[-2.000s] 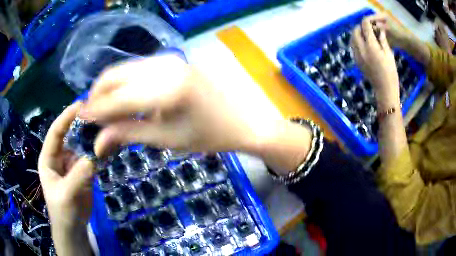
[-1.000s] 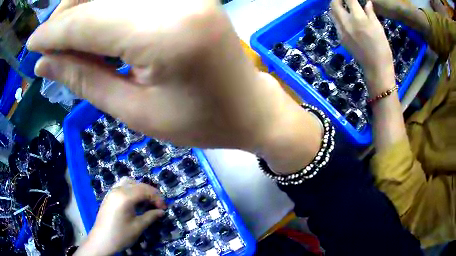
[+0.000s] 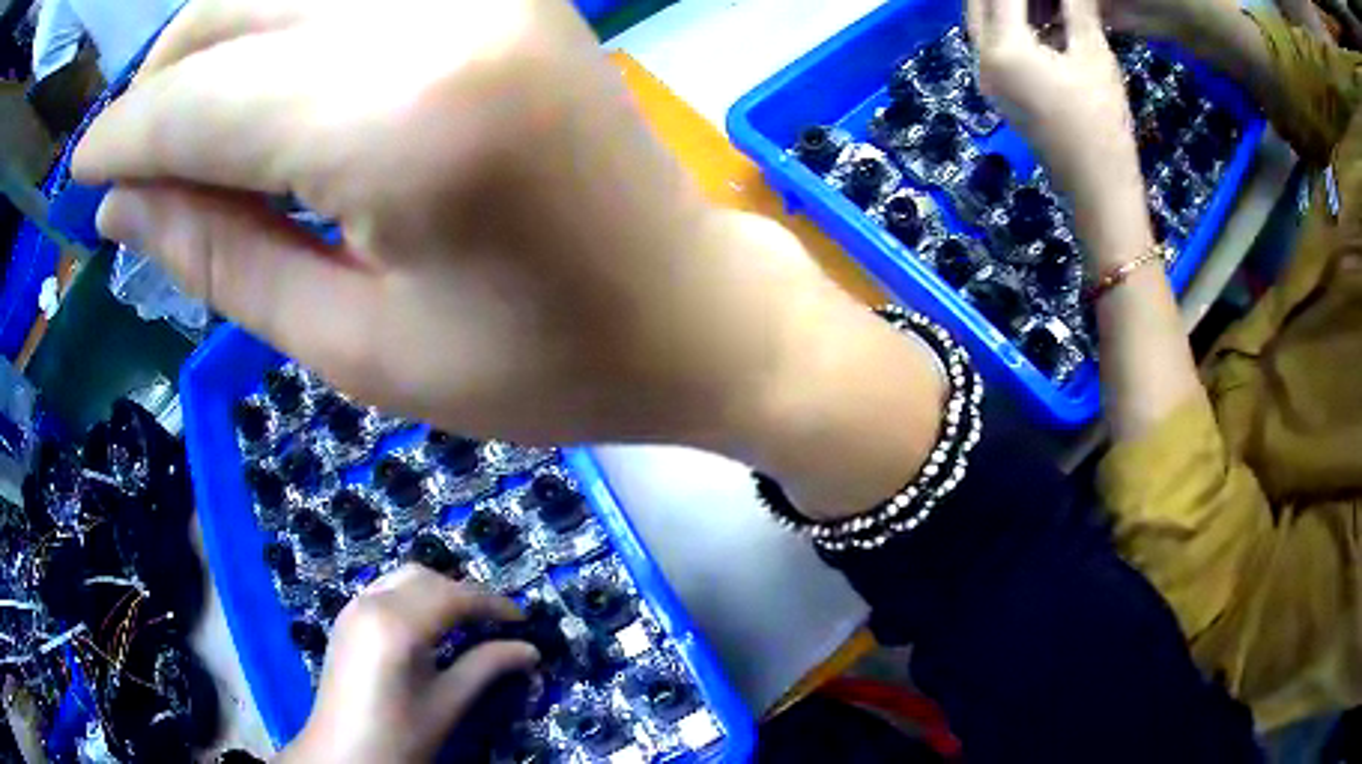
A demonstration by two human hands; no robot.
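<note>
A blue tray [image 3: 212, 448] in front of me holds rows of small square camera modules [image 3: 493, 528] with black round lenses. My left hand [image 3: 426, 657] is low over the tray's near part, thumb and fingers curled around a dark module; the exact grip is partly hidden. My right hand [image 3: 433, 224] is large and close to the camera, above the tray's far end. Its thumb and fingertips are nearly together at the left; whether a small part is between them cannot be told. It hides the tray's far part.
A second blue tray [image 3: 896, 266] of modules stands at the right, with another person's hand [image 3: 1064, 112] over it. Dark wired housings [image 3: 127, 597] are piled at the left. Orange tape [image 3: 695, 135] crosses the white bench [image 3: 732, 552].
My left hand has left the far end and moved down to the near modules. My right hand has risen towards the upper left. The view has shifted, and the clear bag is mostly hidden.
</note>
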